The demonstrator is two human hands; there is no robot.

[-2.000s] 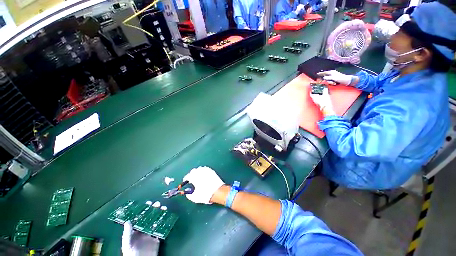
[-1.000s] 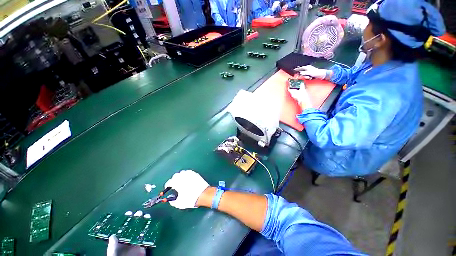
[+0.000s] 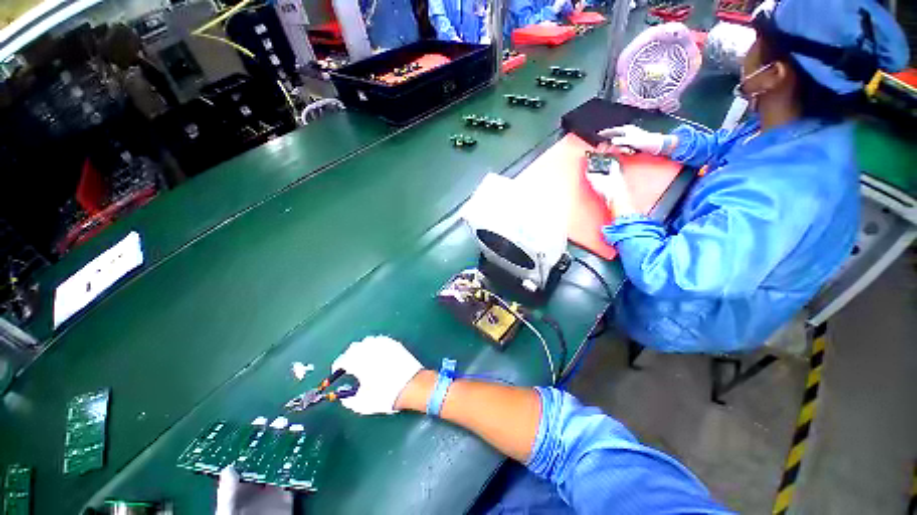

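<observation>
My right hand (image 3: 377, 375), in a white glove with a light blue wrist strap, holds side cutters (image 3: 320, 391) with dark and orange-red handles. Their jaws point left, just above the far right part of a green circuit board panel (image 3: 251, 458). Small white parts stand along the panel's far edge. My left hand (image 3: 229, 492), gloved, holds the panel at its near edge; it is cut off by the bottom of the picture, and most of its fingers are hidden.
A small white pile lies beyond the cutters. Further panels (image 3: 86, 432) lie at left. A soldering stand (image 3: 495, 323) and white fume box (image 3: 516, 233) stand right of centre. A blue-coated person works at a red mat (image 3: 586, 196). A black bin (image 3: 414, 93) and paper (image 3: 99, 279) lie farther off.
Since the first frame the view has shifted, so the bench things sit farther left. My hands still hold the cutters and the panel. Since the second frame little has moved.
</observation>
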